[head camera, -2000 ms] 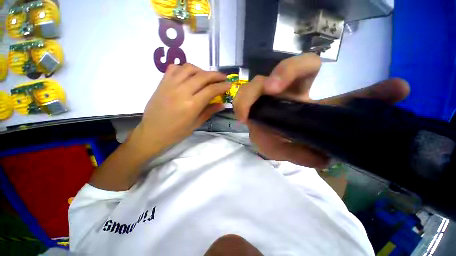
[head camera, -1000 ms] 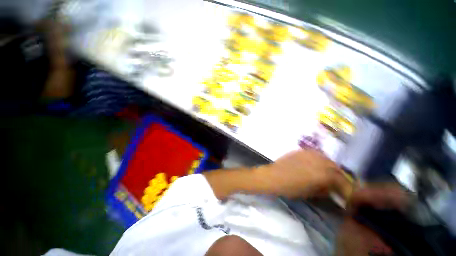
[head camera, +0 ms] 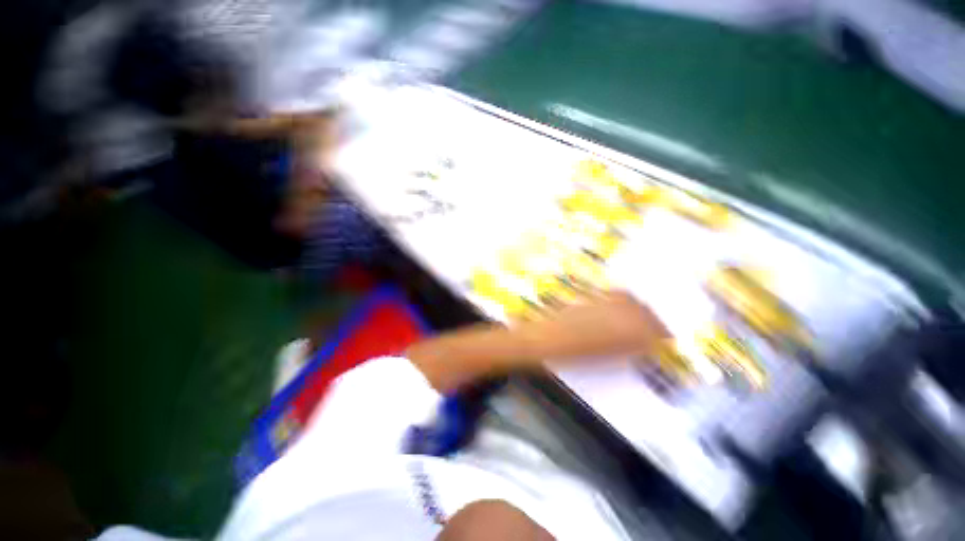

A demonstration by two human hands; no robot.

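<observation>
The frame is strongly blurred. My left hand (head camera: pixel 624 325) reaches over the white bench (head camera: pixel 624 396), with a blurred yellow and dark thing at its fingertips; I cannot tell whether it is held. Blurred yellow assembled units (head camera: pixel 561 248) lie grouped on the bench beyond my left forearm. More yellow units (head camera: pixel 757 306) lie to the right of my left hand. My right hand is not in view.
A person in dark clothes (head camera: pixel 238 196) is at the far left end of the bench, near a small grey-green pile (head camera: pixel 429 190). A blue-rimmed parts bin with a red bottom (head camera: pixel 365 343) is below the bench. Dark machine parts (head camera: pixel 815 486) are at the lower right.
The view has swung left along the bench. My left hand has left the spot beside my right hand and reaches over the bench. My right hand and the black screwdriver have gone out of view.
</observation>
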